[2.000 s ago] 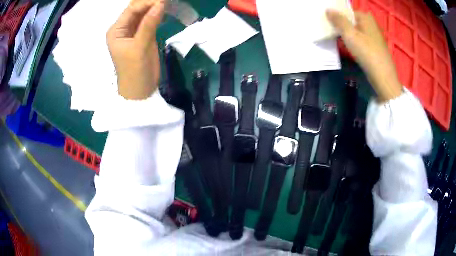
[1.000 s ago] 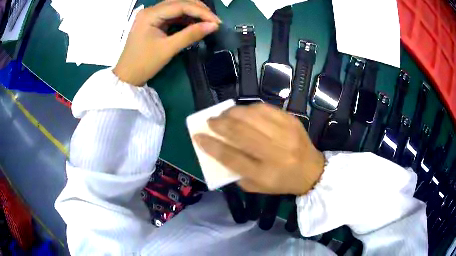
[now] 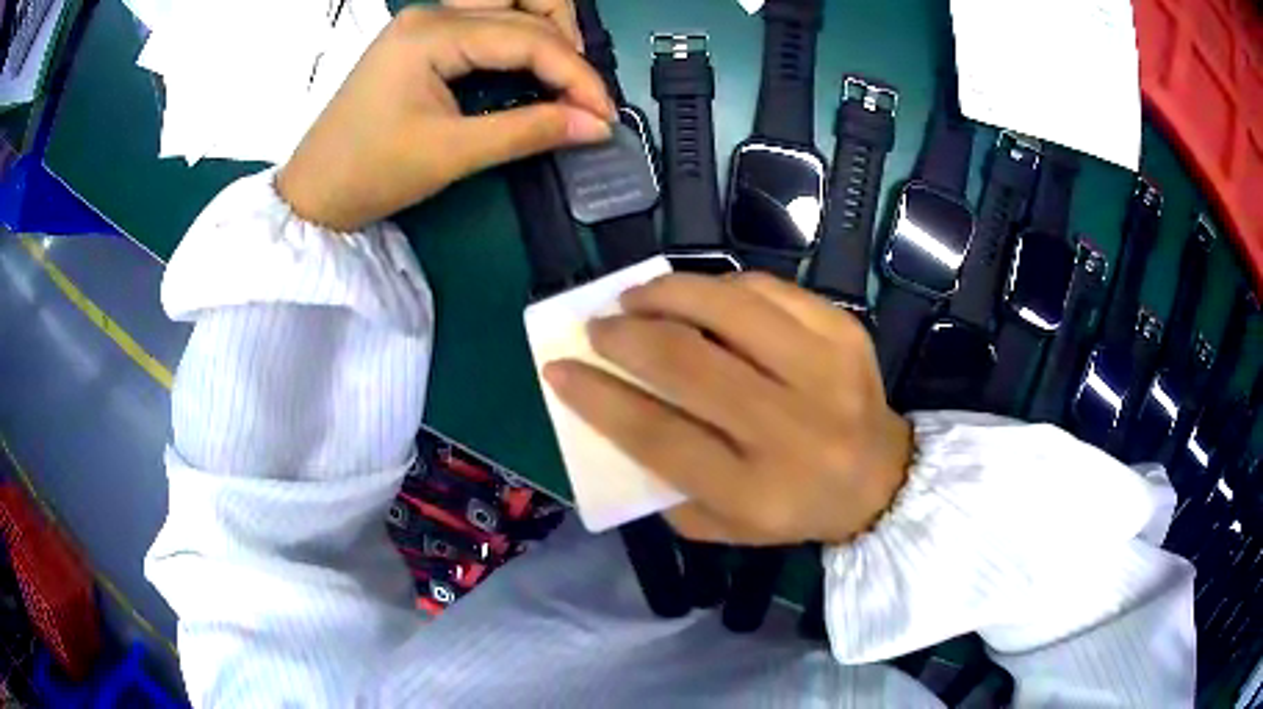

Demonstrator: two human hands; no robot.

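My left hand (image 3: 430, 132) pinches the upper corner of a greyish screen film label (image 3: 607, 177) with lines of fine print. The label lies over a smartwatch's face; whether it touches all over I cannot tell. My right hand (image 3: 769, 409) holds a thick white-cream pad (image 3: 589, 429) just below and hides part of the watches under it. Glossy black smartwatches lie in rows to the right, one at centre (image 3: 777, 197) and another (image 3: 929, 238), with black straps laid out flat.
A white sheet (image 3: 1049, 69) lies at the upper right beside a red-orange tray (image 3: 1219, 97). Torn white backing paper (image 3: 243, 83) lies at the upper left on the green bench top (image 3: 478, 319). Red-and-black patterned cloth (image 3: 464, 519) shows below the bench edge.
My left hand has come down from the upper left with the film, now over a watch face. My right hand has left the white sheet and moved down to the centre with the pad.
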